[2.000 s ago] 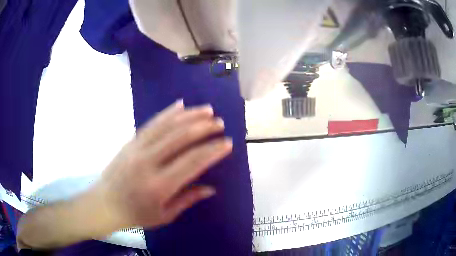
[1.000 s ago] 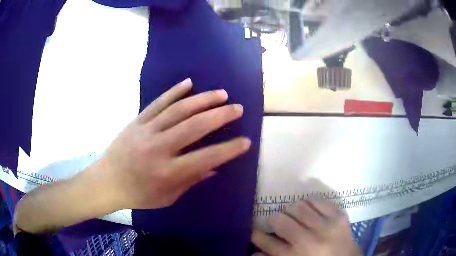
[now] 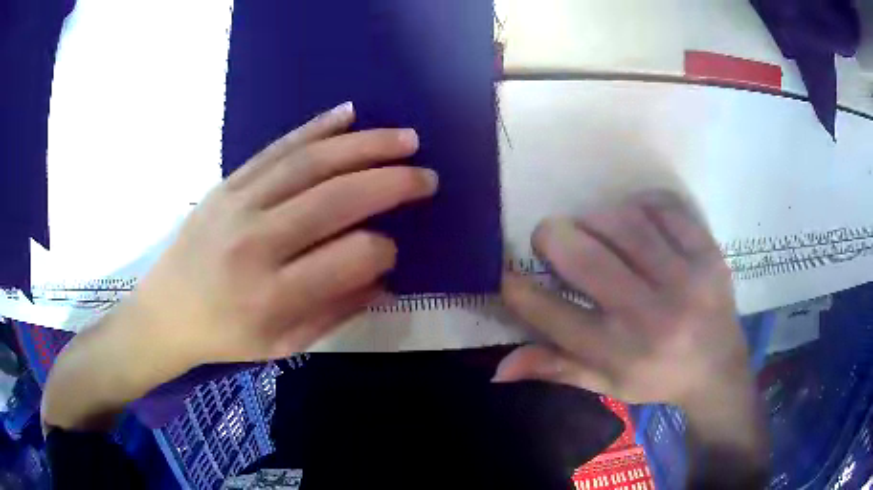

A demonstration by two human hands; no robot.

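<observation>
A dark purple fabric panel (image 3: pixel 445 225) lies on the white table, its straight right edge showing loose threads. Its lower end lies over the printed ruler near the table's front edge. My left hand (image 3: pixel 297 230) rests flat on the panel's left part, fingers spread; its thumb is mostly hidden. My right hand (image 3: pixel 627 297) is blurred, beside the panel's lower right corner, with fingers bent and thumb apart. Whether it pinches the corner cannot be told. The needle and presser foot are out of view.
Another purple cloth (image 3: pixel 24 124) lies at the far left. A small pointed purple piece (image 3: pixel 817 86) is at upper right, near a red tape mark (image 3: pixel 732 70). Blue baskets (image 3: pixel 225 421) and a red basket (image 3: pixel 617 469) are below the table, beside the dark-clothed lap (image 3: pixel 421 421).
The view has tilted down, so the machine head has left it. The panel's lower end, earlier past the table edge, now lies on the table. My right hand has come in beside it.
</observation>
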